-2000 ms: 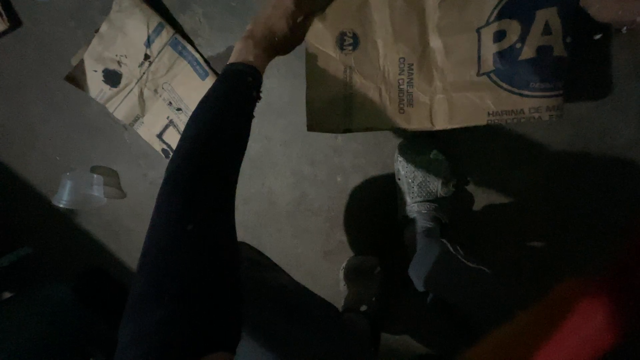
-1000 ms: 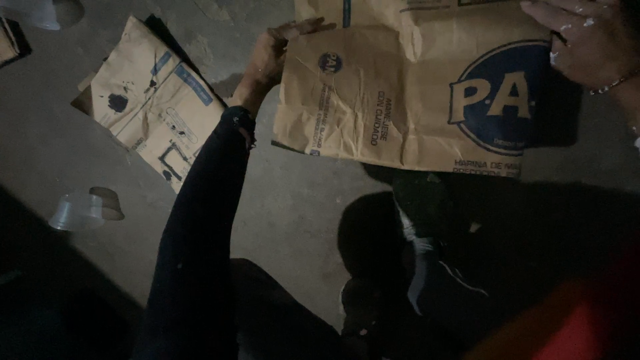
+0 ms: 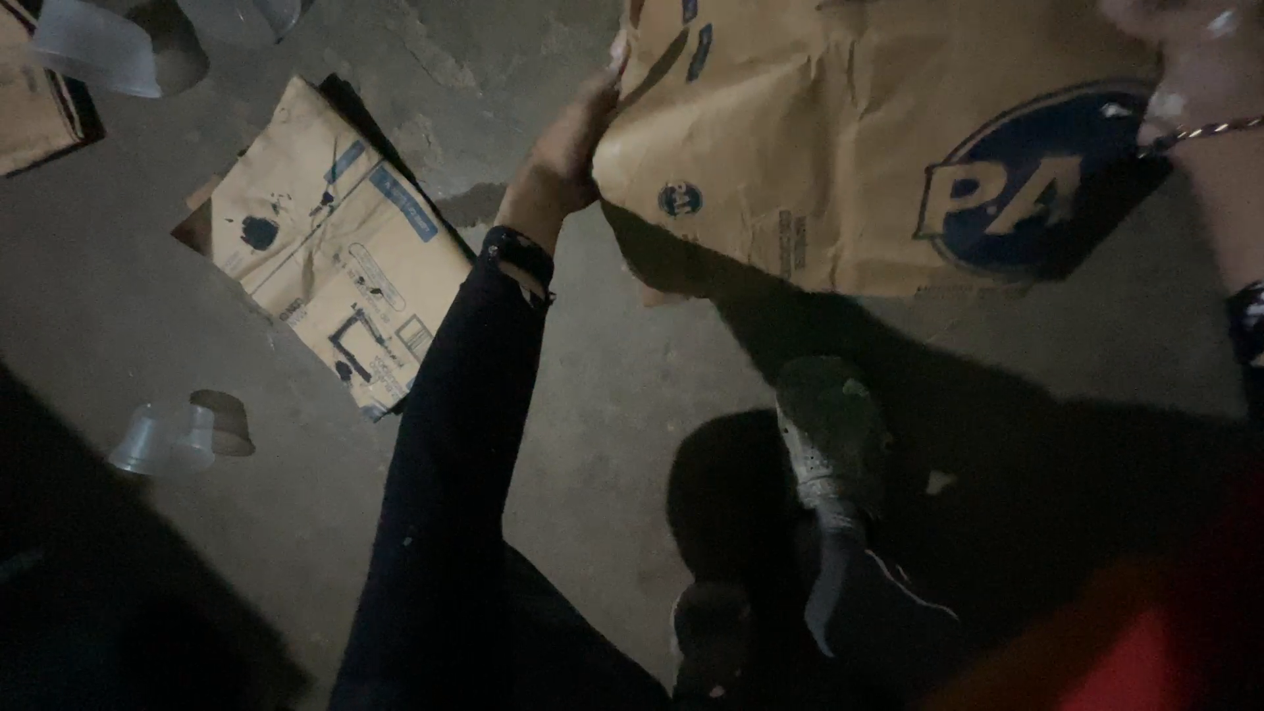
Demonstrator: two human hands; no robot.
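Note:
A large brown paper sack [image 3: 770, 148], printed with a blue oval P.A.N. mark, spans the upper right. My left hand [image 3: 568, 153], below a dark sleeve, grips its left edge. At the upper right corner my right hand [image 3: 1195, 59], with a chain bracelet at the wrist, lies over the sack's right side; its fingers are blurred and partly cut off by the frame. The sack's lower left part bends up from the floor and casts a shadow. Left of my forearm, a folded paper sack [image 3: 326, 247] with dark stains lies on the concrete floor.
Clear plastic cups lie on the floor at left [image 3: 163, 434] and at upper left [image 3: 94, 44]. Another folded paper piece [image 3: 35, 99] is at the left edge. A shoe [image 3: 829, 425] stands below the large sack. Deep shadow covers the lower corners.
Two seconds ago less of the sack was in view and my right hand was barely seen at the top corner. The sack's lower left part, flatter one second ago, is now bent and lifted.

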